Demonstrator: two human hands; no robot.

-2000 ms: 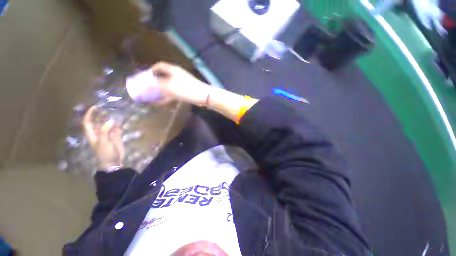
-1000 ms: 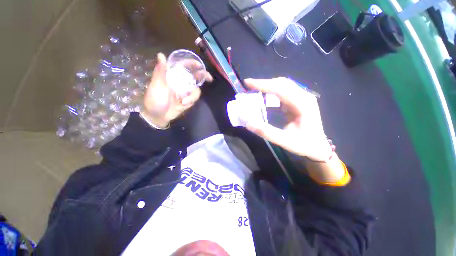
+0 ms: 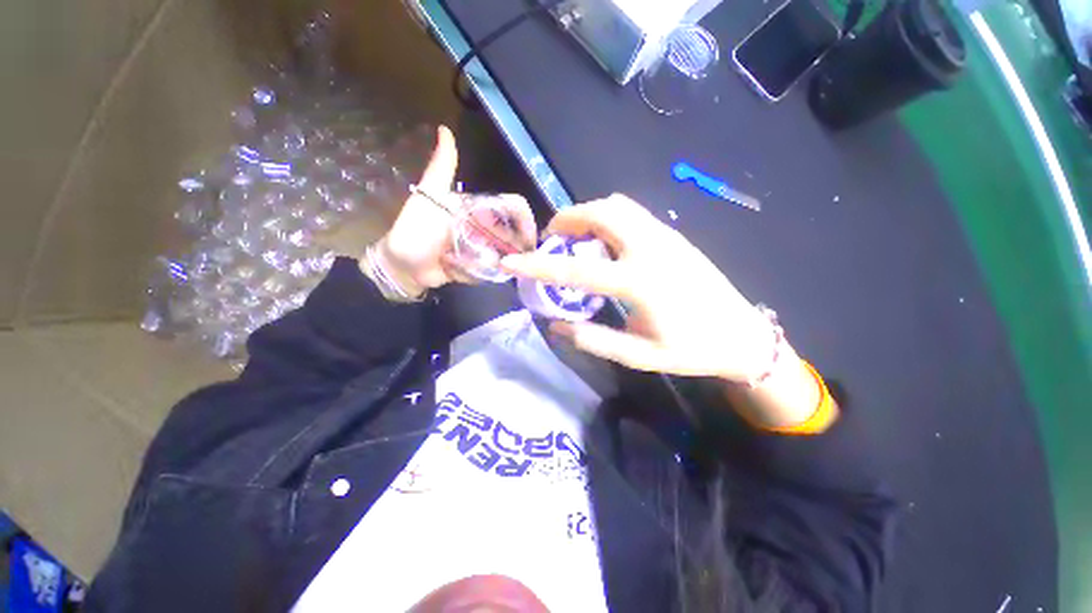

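Observation:
My left hand [image 3: 419,240] holds a clear cover [image 3: 481,246] in its palm and fingers, thumb raised. My right hand [image 3: 671,293] grips a lilac housing [image 3: 553,299] between thumb and fingers, its open end with finned shapes facing up. The housing is right beside the cover; my right fingers overlap the gap, so I cannot tell if they touch. A thin reddish wire runs across the cover and my left palm.
A large brown carton [image 3: 72,323] with many clear covers [image 3: 258,228] is at left. On the black mat [image 3: 862,359] lie a blue-handled tool [image 3: 715,186], a phone [image 3: 787,48], a black cup [image 3: 886,66] and a loose clear cover [image 3: 691,50] beside a white box [image 3: 617,36].
My left hand has left the carton with a clear cover. My right hand has moved from over the carton to beside it, turning the housing's open end up. The two parts are now close together.

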